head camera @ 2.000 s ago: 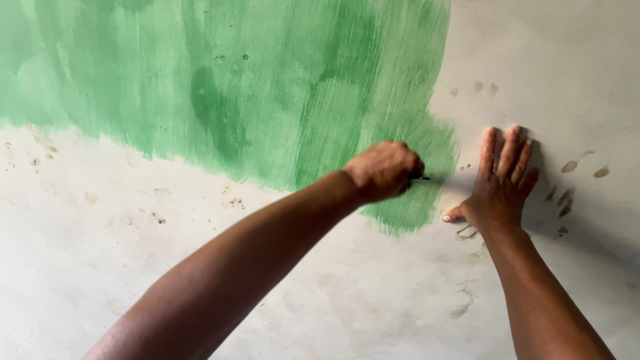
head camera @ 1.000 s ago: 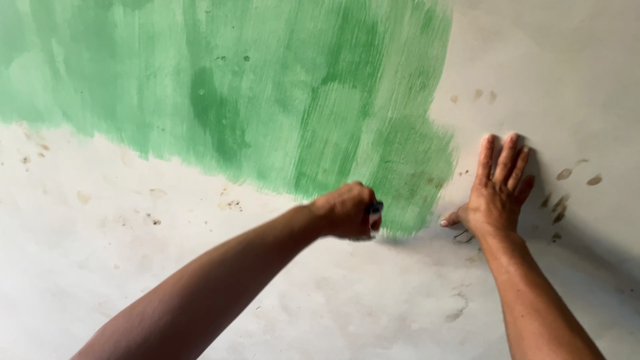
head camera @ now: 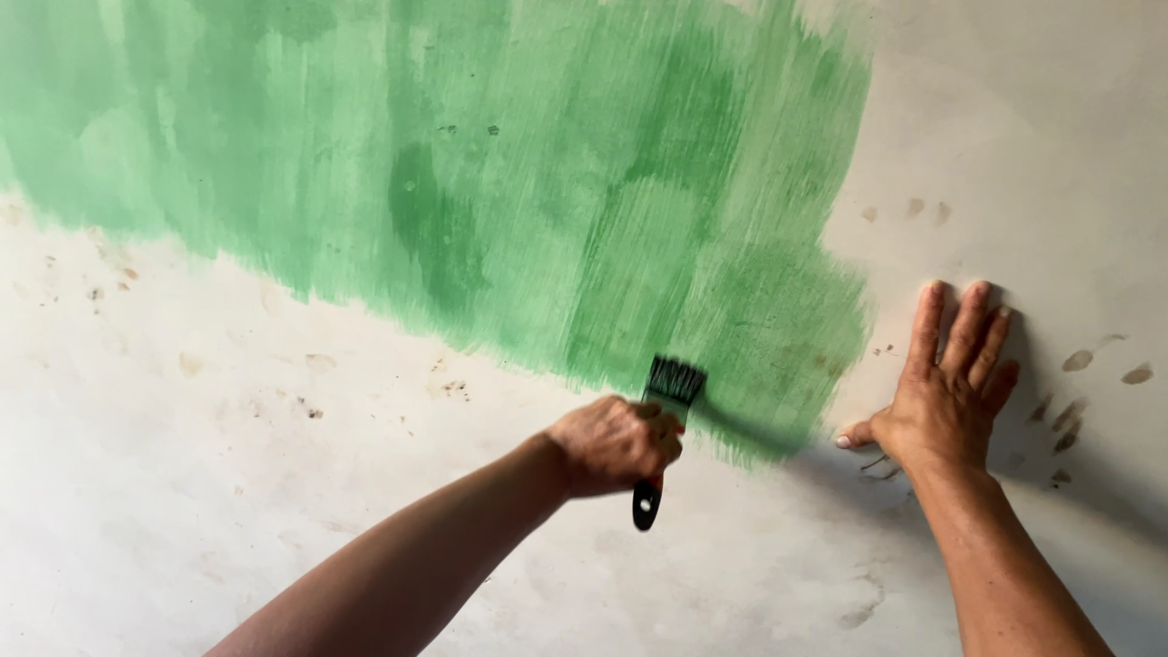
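My left hand (head camera: 620, 443) is closed around the handle of a flat paintbrush (head camera: 676, 381), whose dark bristles point up and rest at the lower edge of the green paint (head camera: 547, 182). Below the fist the black end of the handle, with its hanging hole, sticks out. To the right, my right hand (head camera: 944, 411) lies on the bare whitish wall (head camera: 1022, 137) with its fingers spread upward and its thumb pointing left, near the right edge of the green. It holds nothing.
Brown smudges (head camera: 1068, 424) mark the wall right of my right hand, and small dark specks (head camera: 315, 413) dot the unpainted part at lower left. The green coat is streaky with a ragged lower border. A shadow stretches from the brush past my right wrist.
My left hand has moved left from near the right edge of the green, and the brush's bristles and handle now show plainly. My right hand stays against the wall.
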